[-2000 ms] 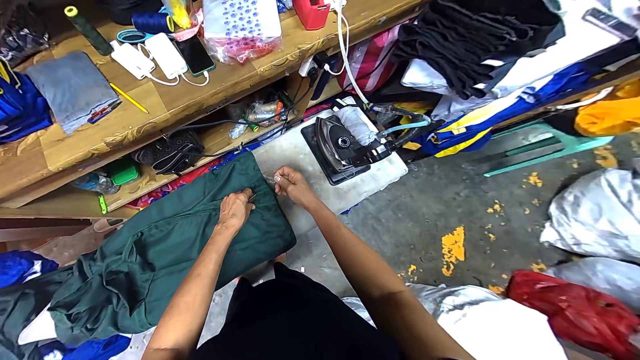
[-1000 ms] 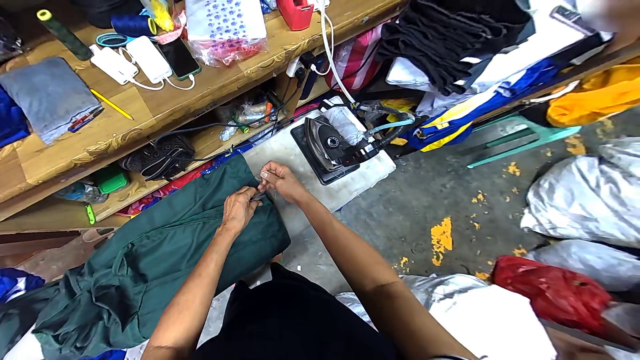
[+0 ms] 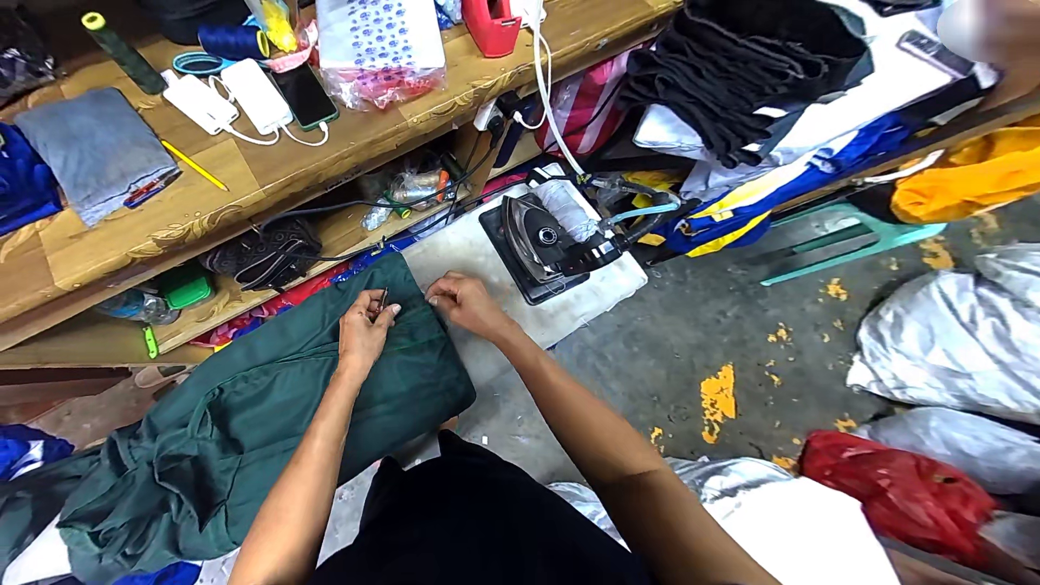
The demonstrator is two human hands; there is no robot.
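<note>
A dark green cloth garment (image 3: 268, 406) lies over the left end of the ironing board, its folds hanging down at the lower left. Above it, my left hand (image 3: 367, 325) grips a small, thin metal tool (image 3: 383, 301) between thumb and fingers; its exact kind cannot be told. At the cloth's right edge my right hand (image 3: 467, 305) has its fingers pinched together, and whether something fine is between them cannot be seen. A steam iron (image 3: 536, 244) rests on a dark pad on the board's pale cover (image 3: 601, 296), right of my right hand, beside a cone of white thread (image 3: 565, 210).
A wooden table (image 3: 268, 175) with a phone (image 3: 305, 96), white power banks (image 3: 256, 91), thread spools and a yellow pencil (image 3: 193, 165) runs along the top. Black cloth pieces (image 3: 715, 73) are piled at the upper right. A green plastic stool (image 3: 853, 240) and filled sacks (image 3: 959, 333) are on the floor.
My hands were close together at the cloth's edge one second ago and are now apart, with the left one further left over the cloth. The iron has stayed on its pad.
</note>
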